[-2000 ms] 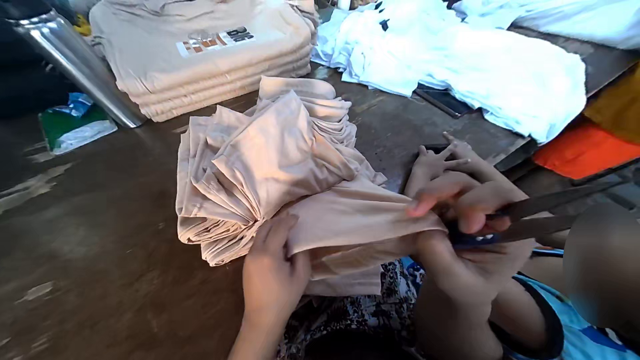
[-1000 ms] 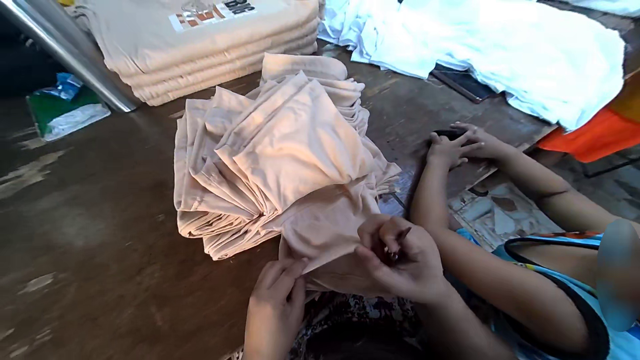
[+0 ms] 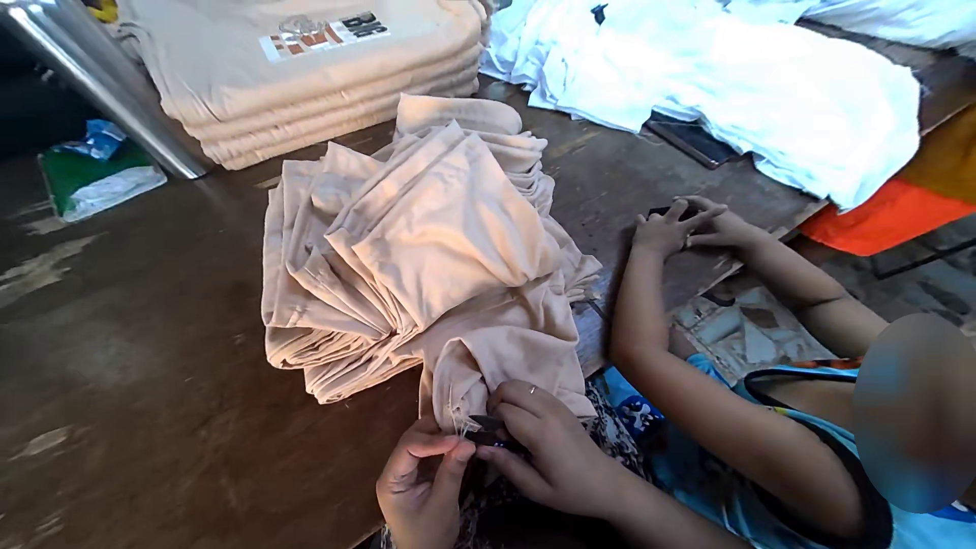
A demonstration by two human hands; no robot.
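My left hand [image 3: 427, 476] pinches loose threads [image 3: 460, 421] at the edge of a beige garment piece [image 3: 526, 351]. Close beside it, my right hand [image 3: 545, 450] is closed around dark thread snips [image 3: 488, 433], whose blades point left at the threads. A ring shows on one right finger. The piece hangs over the table edge toward my lap and joins a fanned heap of folded beige fabric [image 3: 450, 229] just beyond my hands. The handle end of the snips is hidden in my palm.
Folded beige shirts [image 3: 229, 84] with a print lie behind the heap, near a metal post [image 3: 114, 91]. White cloth [image 3: 732, 84] covers the back right, partly over a dark flat object [image 3: 694, 141]. At right, another person's forearms [image 3: 648, 305] rest on the table [image 3: 137, 366].
My right hand has come in beside my left, with the snips' blades now at the threads. The other person's hands have moved away from mine since two seconds ago.
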